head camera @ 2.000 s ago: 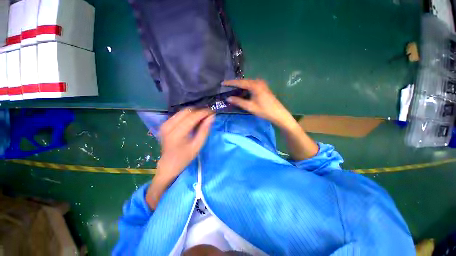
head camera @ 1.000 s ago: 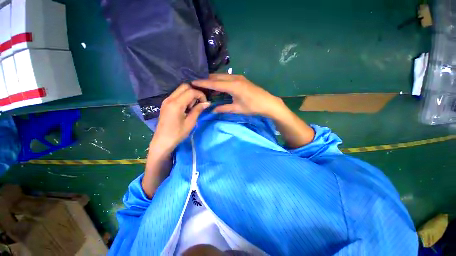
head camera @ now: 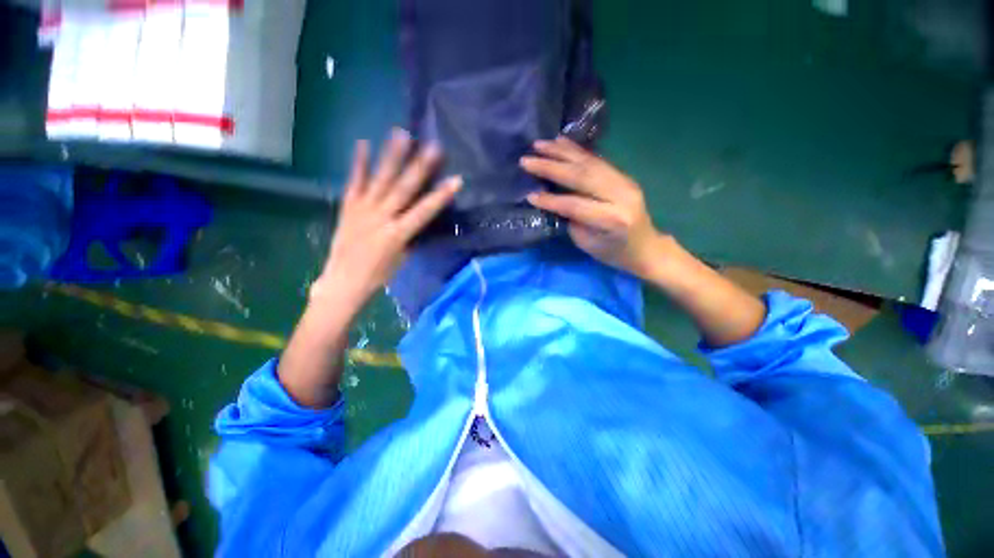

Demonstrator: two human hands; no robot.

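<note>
A dark grey-purple poly mailer (head camera: 485, 120) lies in front of me on the green bench, with its shiny black edge nearest me at the bench edge. More shiny black plastic shows along its right side. My left hand (head camera: 382, 218) is blurred, fingers spread, at the left side of the mailer near its lower corner. It holds nothing that I can see. My right hand (head camera: 594, 202) rests its fingertips on the mailer's lower right side, fingers apart. Whether it pinches any plastic cannot be told.
White boxes with red bands (head camera: 142, 76) stand at the upper left. A blue stool (head camera: 136, 229) and brown cartons (head camera: 76, 469) are on the floor at left. A cardboard piece (head camera: 801, 294) and clear plastic trays (head camera: 970, 311) lie at the right bench edge.
My hands have moved apart from the pinched edge, the left one now spread open. The mailer appears straighter and farther right. The view has shifted.
</note>
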